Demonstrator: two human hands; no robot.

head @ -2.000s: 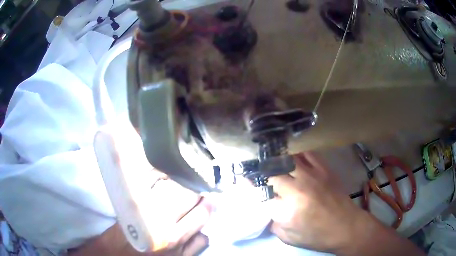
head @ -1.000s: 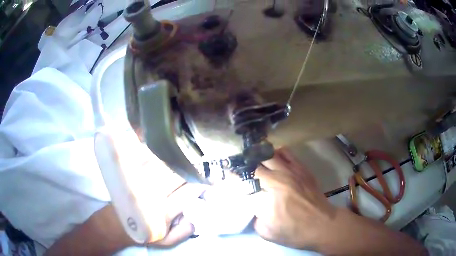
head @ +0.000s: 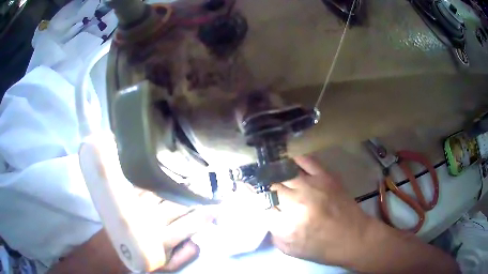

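The sewing machine (head: 214, 91) has a worn beige-brown head. The presser foot and needle area (head: 265, 187) is dark metal in strong glare. The white garment piece (head: 235, 235) lies under it, its details washed out. My right hand (head: 315, 214) rests on the cloth right of the presser foot, fingertips partly behind the machine parts. My left hand (head: 179, 241) is on the cloth left of the needle, partly covered by the lamp and overexposed; its thumb and fingers look close together at the cloth.
The lit white lamp (head: 115, 208) stands left of the needle. Bunched white cloth (head: 43, 155) fills the left side. Orange-red scissors (head: 406, 187) lie on the right, with a green-rimmed tin (head: 457, 154) beyond. A pale thread (head: 336, 59) runs down the head.
The camera view has shifted. Both hands stay at the cloth around the presser foot; the left fingers have moved slightly on the cloth. The scissors and tin lie as before.
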